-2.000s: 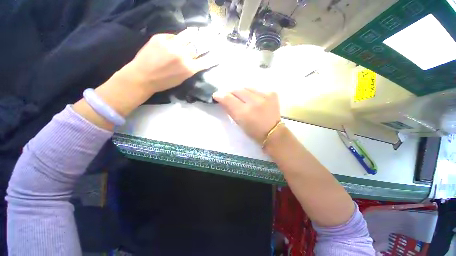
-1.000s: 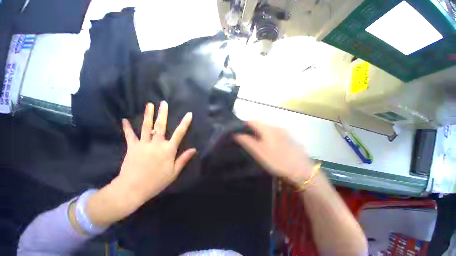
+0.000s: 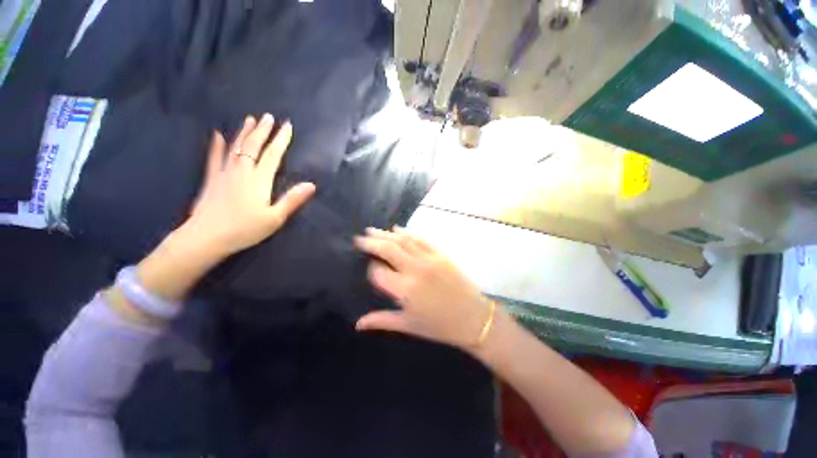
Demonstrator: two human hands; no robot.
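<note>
The black garment in progress (image 3: 305, 98) is spread over the left part of the white table, up to the machine, and hangs over the front edge. My left hand (image 3: 242, 192) lies on it with fingers apart and thumb out. My right hand (image 3: 417, 286) is over the cloth's right side near the table edge, fingers apart, slightly blurred; it grips nothing that I can see. The sewing machine (image 3: 618, 197) stands at the right. Its needle area, at the cloth's right border, is partly lost in the lamp glare.
Blue and green thread snips (image 3: 638, 284) lie right of the machine bed. A flat black rectangle (image 3: 761, 293) lies at the table's right end. A plastic-wrapped pack (image 3: 67, 161) is at the left. A red basket (image 3: 573, 380) is below the table at right. The green table edge (image 3: 627, 344) runs along the front.
The black cloth now covers more of the table at the left and back. My left hand has moved up and slightly left over it. My right hand has let go of the cloth's edge and moved left.
</note>
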